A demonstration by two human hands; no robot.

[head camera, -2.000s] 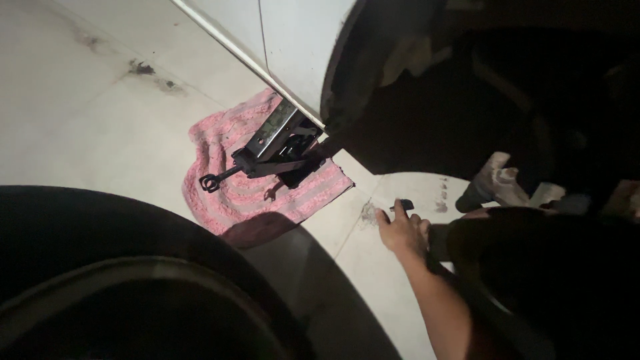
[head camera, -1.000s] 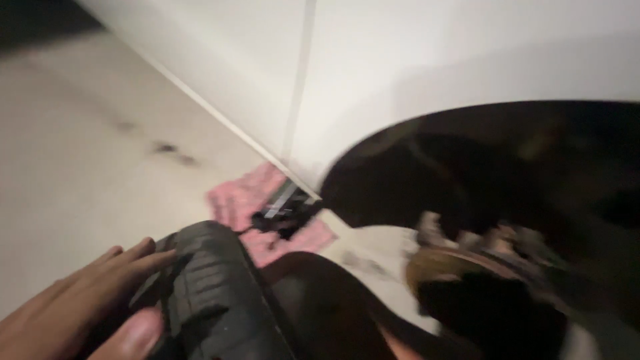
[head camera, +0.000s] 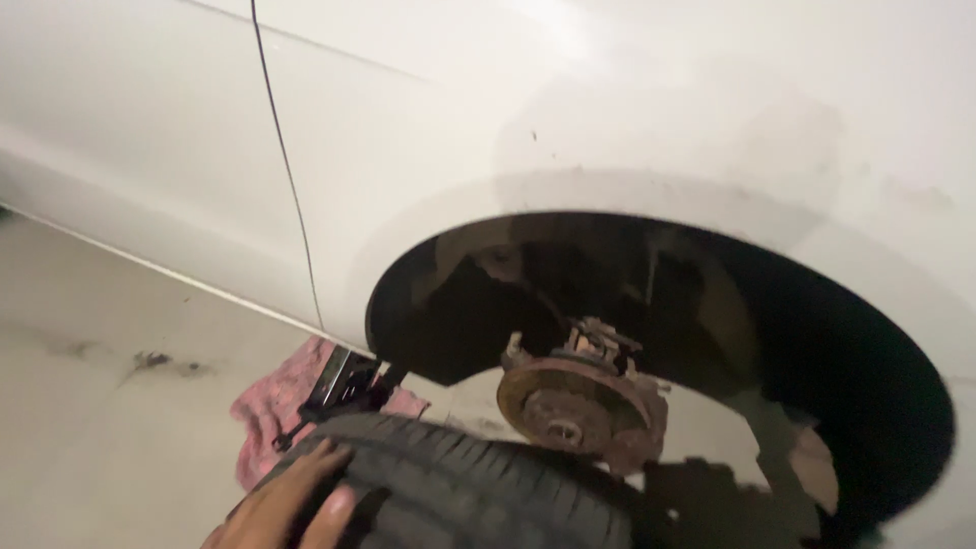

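Observation:
My left hand [head camera: 286, 507] lies on the tread of a black rubber tire [head camera: 457, 480] at the bottom of the view, its fingers spread over the near left part. Just beyond the tire, a rusty brake disc with its hub [head camera: 568, 415] shows inside the dark wheel well [head camera: 671, 305] of a white car. Left of the disc, a black scissor jack [head camera: 347, 377] stands on a pink towel [head camera: 271, 404] under the car's sill. My right hand is not in view.
The white car body panel [head camera: 457, 130] fills the top of the view. Its lower sill edge [head camera: 168, 278] runs down towards the jack. Pale floor [head camera: 91, 427] with dark stains lies at the left.
The view has swung up to the car's side. The tire has come in front of the wheel well, with my left hand on its tread. The hand seen near the floor earlier is out of view.

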